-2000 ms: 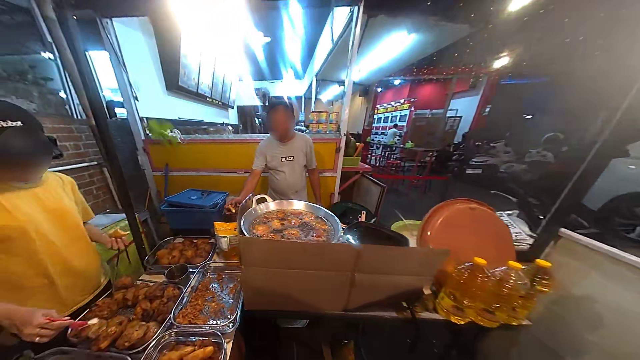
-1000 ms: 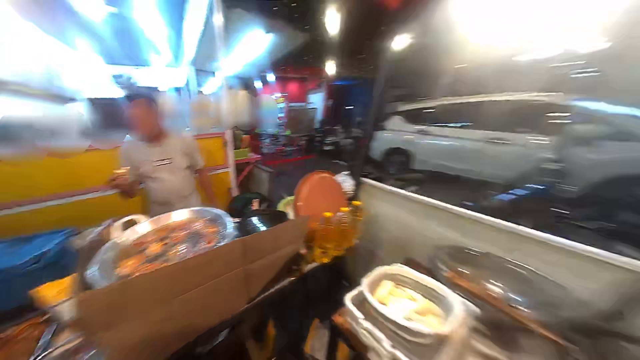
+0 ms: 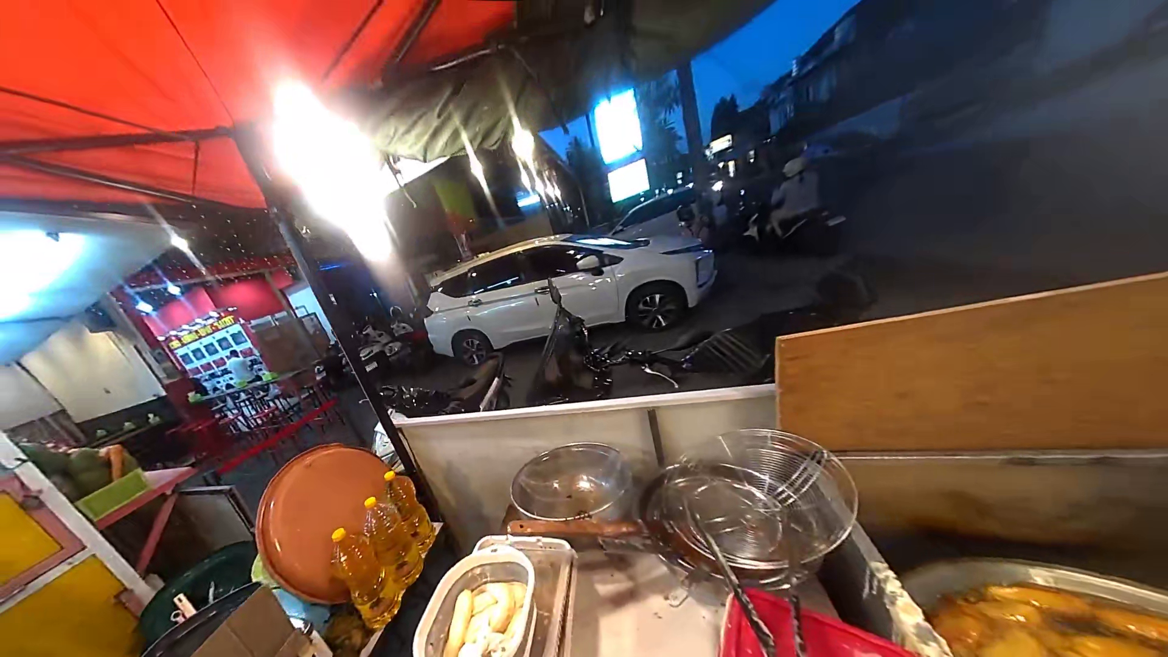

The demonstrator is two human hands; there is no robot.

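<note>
Neither of my hands shows in the head view. A white plastic tub (image 3: 474, 607) of pale, peeled pieces that look like bananas stands at the lower middle. Right of it, a wire strainer (image 3: 776, 502) lies over a dark pan (image 3: 666, 520) with a wooden handle. A clear round bowl (image 3: 570, 484) sits behind the handle. At the lower right, a large metal pan (image 3: 949, 570) holds golden food in oil. A red plastic container (image 3: 812, 630) is at the bottom edge, with dark metal handles over it.
Several bottles of yellow oil (image 3: 379, 566) stand by a large round brown lid or tray (image 3: 319, 520) at the left. A low white wall (image 3: 547, 438) and a wooden board (image 3: 967, 374) bound the counter. Beyond are motorbikes and a white car (image 3: 575, 283).
The view has swung far to the right. The person in the grey shirt and the pan beside them, seen earlier, are out of view; the large pan at the lower right is now in view.
</note>
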